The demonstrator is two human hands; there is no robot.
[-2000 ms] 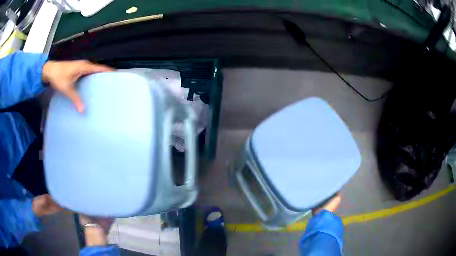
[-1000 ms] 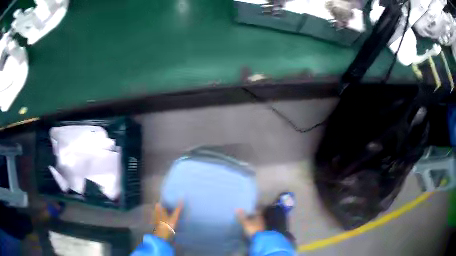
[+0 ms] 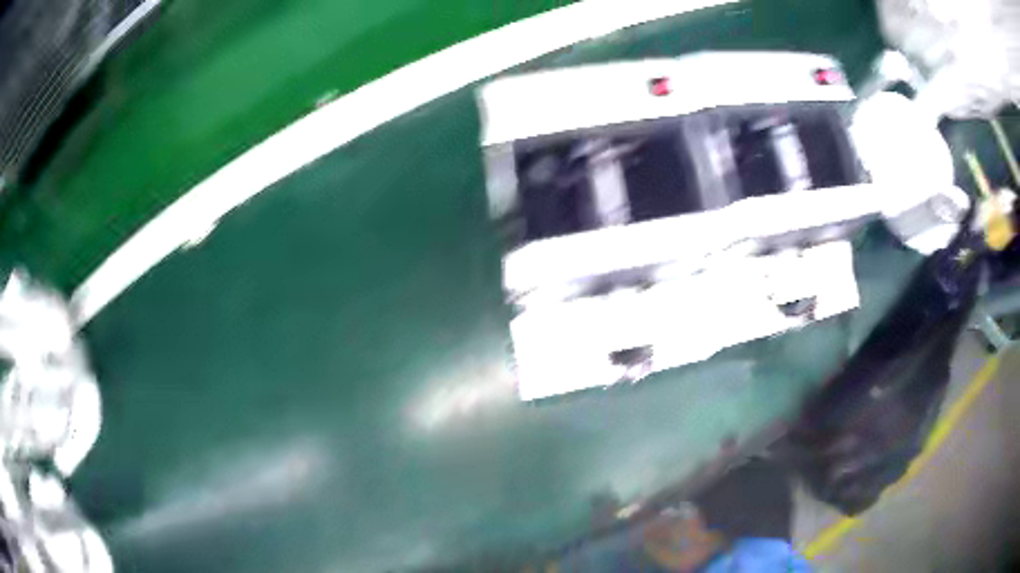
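Observation:
My right hand (image 3: 680, 539) is a blurred patch at the bottom edge, beside a blue sleeve (image 3: 763, 555). Its fingers and anything in it cannot be made out. My left hand is out of view. Two pale boxes, apparently screw feeders, stand side by side on the green bench; their white fronts (image 3: 682, 325) face me and dark recesses show behind. The stool is not in view.
White plastic parts lie in blurred heaps at the left edge (image 3: 45, 392) and upper right (image 3: 912, 146). A black bag (image 3: 884, 414) hangs at the bench's right front edge. A white strip (image 3: 336, 129) curves across the bench (image 3: 280, 336). Yellow-marked floor shows lower right.
The view has swung up from the floor to the bench. The stool, crates and my left hand have left the picture. The feeders now show fully, near the middle.

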